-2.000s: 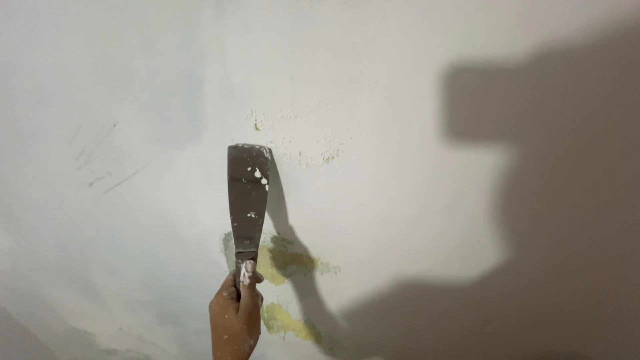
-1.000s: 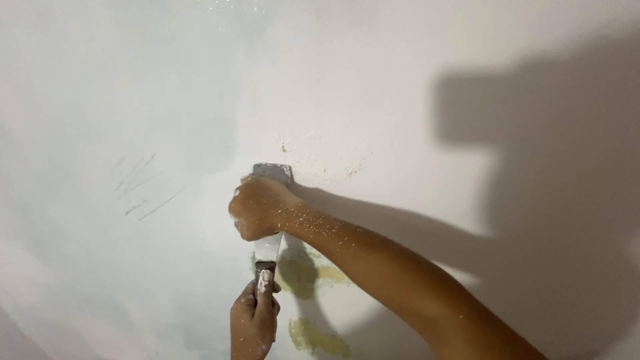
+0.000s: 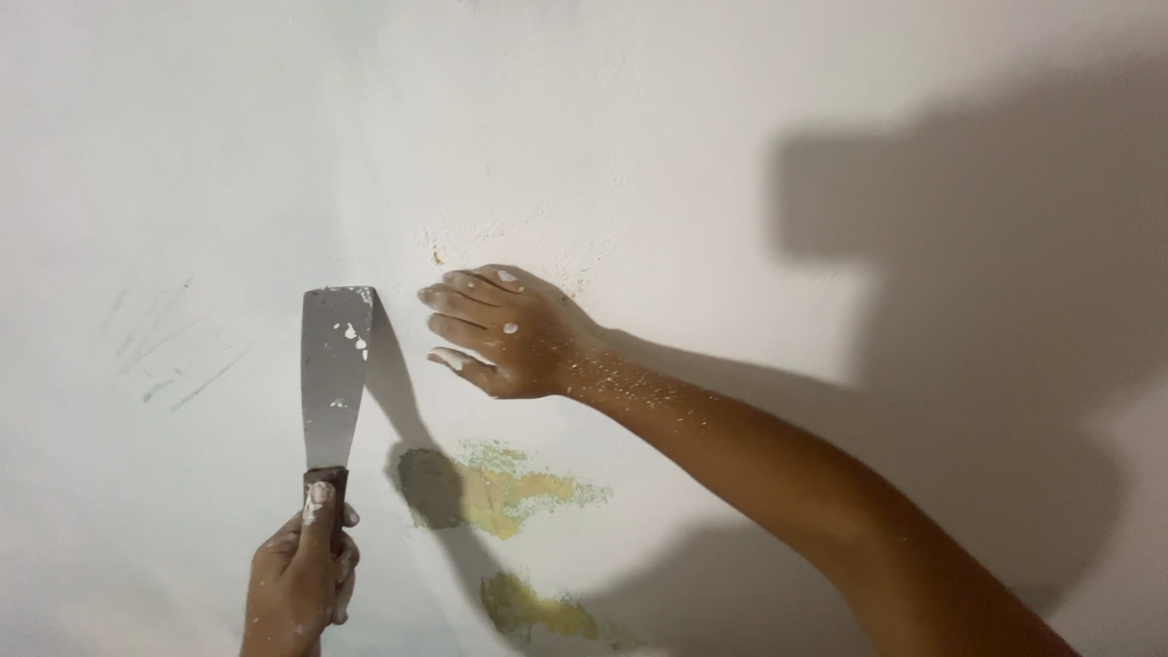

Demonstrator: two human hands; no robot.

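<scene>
My left hand [image 3: 306, 566], spotted with white, grips the dark handle of a putty knife [image 3: 333, 374]. Its wide grey metal blade points up, with white flecks on it. To the right of the blade, my right hand [image 3: 497, 328] lies palm down against the white wall [image 3: 584, 128], fingers spread and pointing left, holding nothing visible. White smears mark its fingers and back, and small white specks cover the forearm. A rough pitted patch [image 3: 484, 224] of wall shows just above this hand.
Two worn patches showing yellow and green, an upper one [image 3: 511, 493] and a lower one [image 3: 547, 613], lie below my right hand. Dark scratches [image 3: 173, 347] mark the wall at left. A large shadow [image 3: 985, 219] falls across the right side.
My right hand, out of view two seconds ago, was closed in front of the blade one second ago. It has moved right onto the wall with its fingers spread, and the whole blade shows again.
</scene>
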